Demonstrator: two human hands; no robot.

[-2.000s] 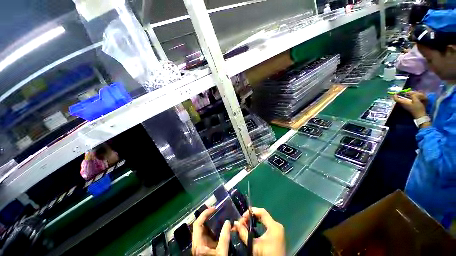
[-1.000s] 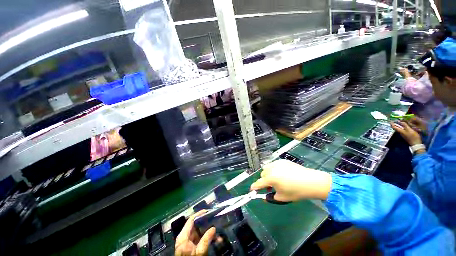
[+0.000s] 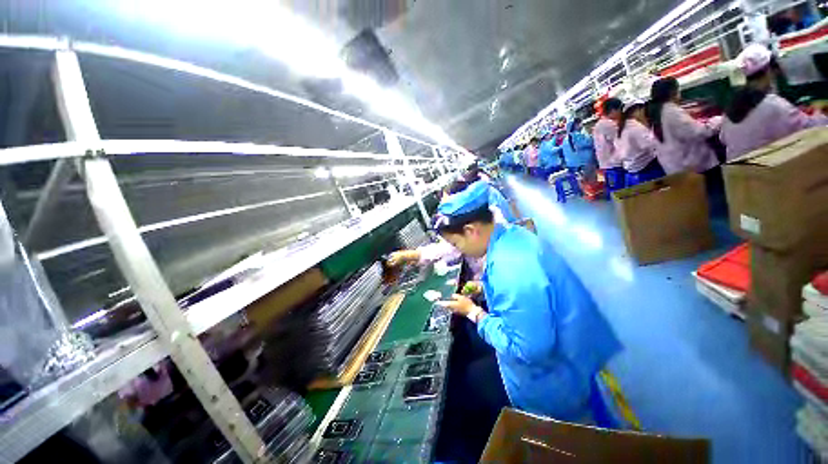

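Note:
Neither of my hands is in the picture, and the scissors and the phone held earlier are out of view. Nearest in front of me is a clear plastic tray (image 3: 386,405) on the green bench, cut off by the lower edge, with dark phones (image 3: 420,387) in some of its pockets. Another phone (image 3: 343,428) lies near its left side. Stacked trays (image 3: 349,313) stand behind it on a brown board (image 3: 373,338).
A worker in a blue smock and cap (image 3: 531,299) stands at the bench on the right. An open cardboard box (image 3: 581,446) is at the bottom. A white shelf post (image 3: 163,299) rises at left. Boxes (image 3: 665,220) stand across the blue aisle, with workers beyond.
The view has swung right and up towards the aisle. Both hands, the scissors, the held phone and the near tray have left the picture.

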